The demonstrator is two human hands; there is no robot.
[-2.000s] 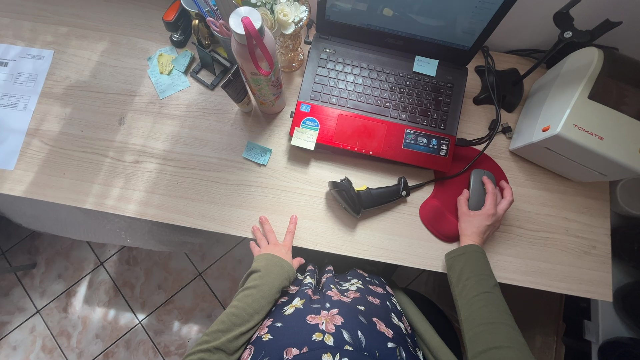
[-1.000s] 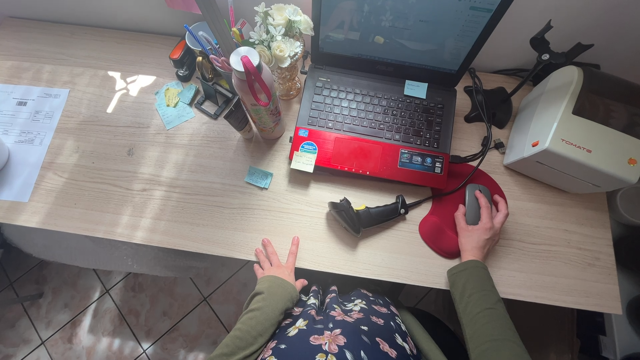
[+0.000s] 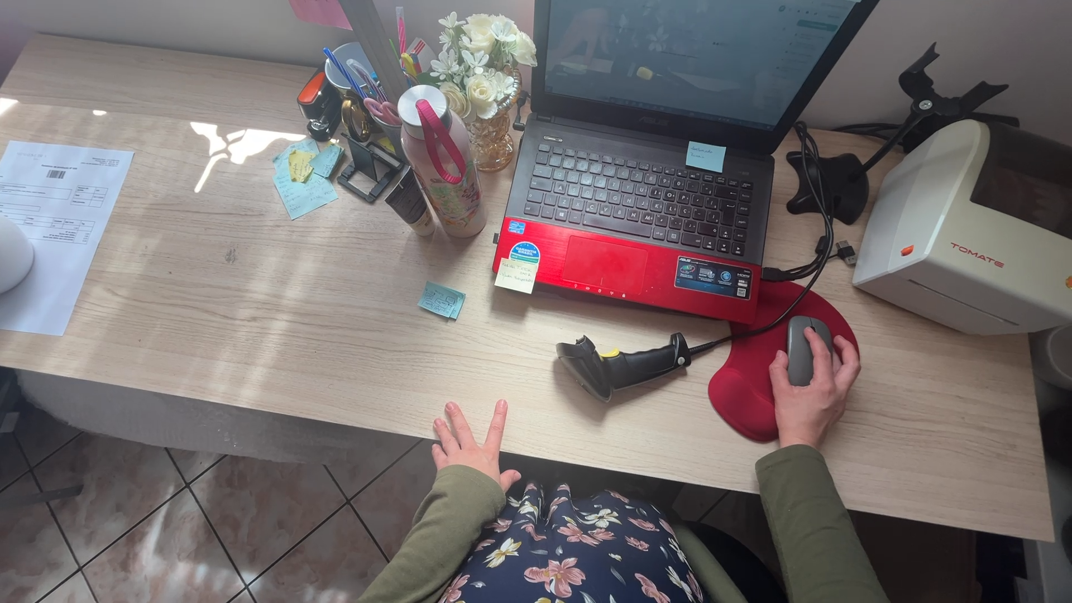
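My right hand [image 3: 814,392] rests over a grey computer mouse [image 3: 802,360] on a red mouse pad [image 3: 742,400], its fingers around the mouse. With fingers spread and nothing in it, my left hand [image 3: 471,444] lies at the desk's front edge. Between the hands, a black handheld barcode scanner [image 3: 636,367] lies on its side, its cable running up to the right. Beyond it stands an open laptop [image 3: 628,276] with a red palm rest and a lit screen. Small blue sticky notes [image 3: 441,300] lie left of the laptop.
A white label printer [image 3: 946,260] stands at the right, beside a black scanner stand [image 3: 837,180]. Left of the laptop are a bottle with a pink strap [image 3: 448,176], a flower vase [image 3: 491,138] and a pen holder [image 3: 352,71]. A printed sheet [image 3: 63,218] lies at far left, partly under a white object [image 3: 10,255].
The view has shifted, with more of the desk's left side showing. Both hands remain in about the same places on the desk; the right stays on the mouse.
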